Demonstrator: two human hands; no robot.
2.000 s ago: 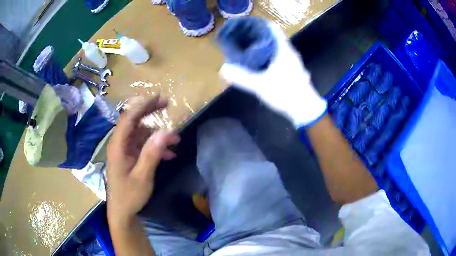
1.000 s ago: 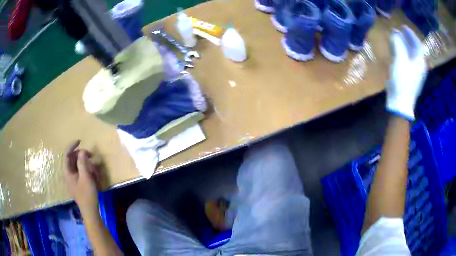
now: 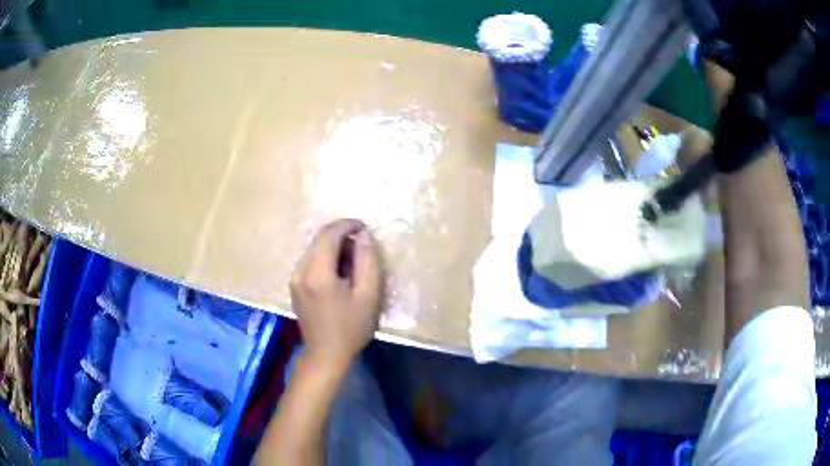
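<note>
A cream press pad (image 3: 601,232) sits over a blue denim boot (image 3: 582,289) at right of centre. The pad and press arm hide much of the boot. The grey press arm (image 3: 614,86) slants across the upper right. White cloth or paper (image 3: 496,291) lies beneath and beside the boot. My bare left hand (image 3: 339,291) is over the bench's front edge, left of the press, fingers curled, with nothing seen in it. My right forearm passes right of the press toward the top; only a bit of blue glove cuff shows, and the hand is hidden behind dark press parts.
Boots with fluffy rims (image 3: 519,77) stand behind the press. A partly hidden white bottle (image 3: 657,157) is behind the pad. At lower left, a blue crate (image 3: 246,382) holds boots on pale liner, beside a crate of tan sticks (image 3: 20,309). Green surface (image 3: 364,14) runs behind the bench.
The view has swung left, so the press now appears at right and the left crates show more. My gloved right hand has passed out of sight behind the press.
</note>
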